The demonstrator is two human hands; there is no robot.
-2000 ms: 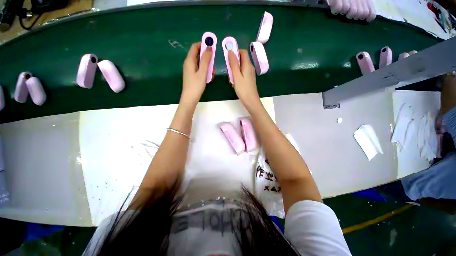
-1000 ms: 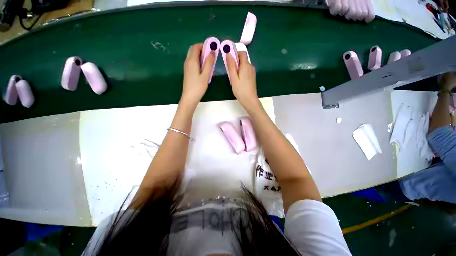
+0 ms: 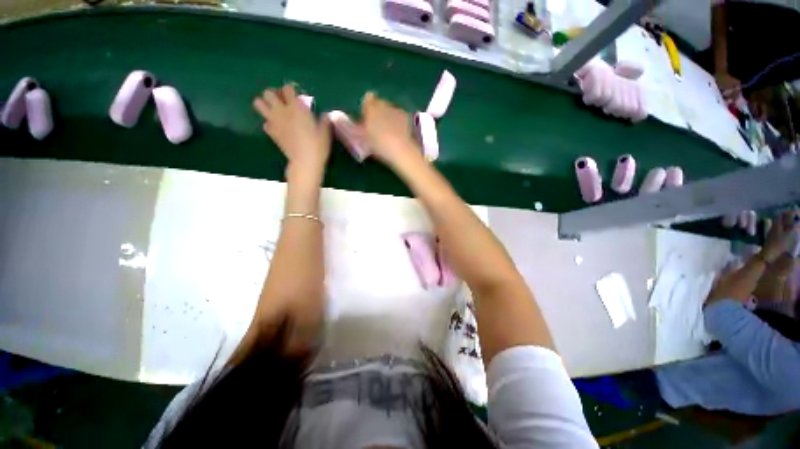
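Note:
My left hand (image 3: pixel 294 130) is palm down over the green belt, blurred, with its fingers spread. It covers most of a pink unit whose end (image 3: pixel 306 102) shows beside the fingers; whether the hand grips it is unclear. Another pink unit (image 3: pixel 348 136) lies tilted between my hands. My right hand (image 3: pixel 384 127) is at its right side, blurred, with its fingertips hidden, so a grip cannot be told. Just right of that hand, a pink unit (image 3: pixel 426 136) lies on the belt, with another (image 3: pixel 443 93) beyond it. Two set-aside pink units (image 3: pixel 424 260) lie on the white worktop by my right forearm.
Pairs of pink units (image 3: pixel 173 114) lie on the green belt (image 3: pixel 237 61) at left, several more (image 3: pixel 588 179) at right. A grey metal post (image 3: pixel 649 200) crosses at right. Stacked units (image 3: pixel 614 91) stand beyond the belt. A neighbouring worker's arm (image 3: pixel 746 276) is at far right.
My hands have moved apart and down to the belt from holding two pink units side by side. The view has shifted, showing more beyond the belt. The set-aside pair still lies on the worktop.

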